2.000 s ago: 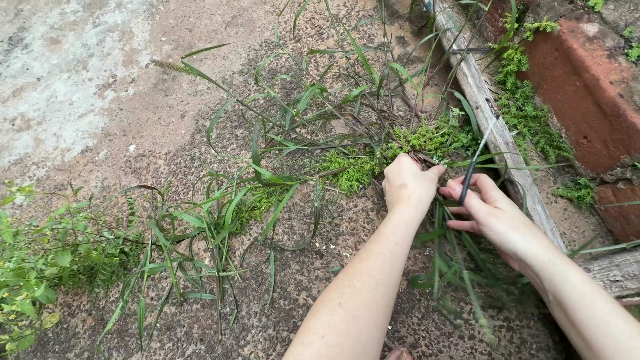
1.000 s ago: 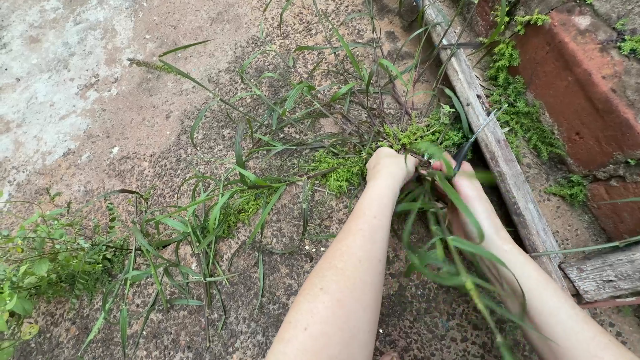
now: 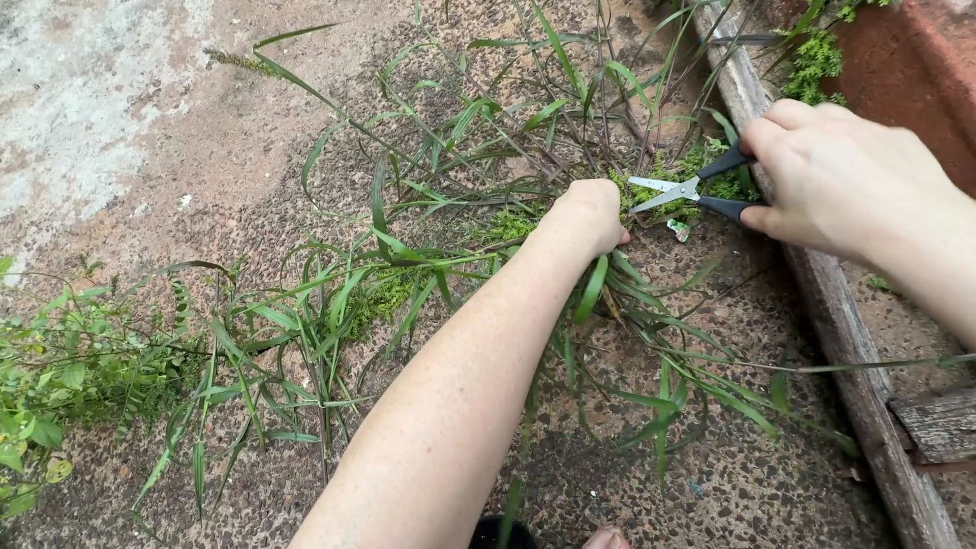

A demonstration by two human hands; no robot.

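My left hand [image 3: 591, 215] is closed around a bunch of long green grass [image 3: 659, 328], whose blades spread out below and to the right of the fist. To its right, my right hand [image 3: 827, 171] holds black-handled scissors [image 3: 686, 188] with the blades parted and their tips pointing at the left fist. Low feathery green weeds [image 3: 511, 226] grow around the base of the grass. More grass stems [image 3: 465, 122] lean up and left over the rough ground. What the left fingers grip exactly is hidden behind the hand.
A weathered wooden beam [image 3: 831, 305] runs down the right side, under the right hand. Beyond it stands a reddish brick edge [image 3: 884, 61]. A small green-and-white scrap [image 3: 678, 229] lies by the scissors. Leafy weeds [image 3: 69, 374] grow at the left; toes [image 3: 606, 538] show at the bottom.
My right hand has moved away from the left hand, up and to the right, and the scissors now show spread. The held grass has swung down from across my right forearm.
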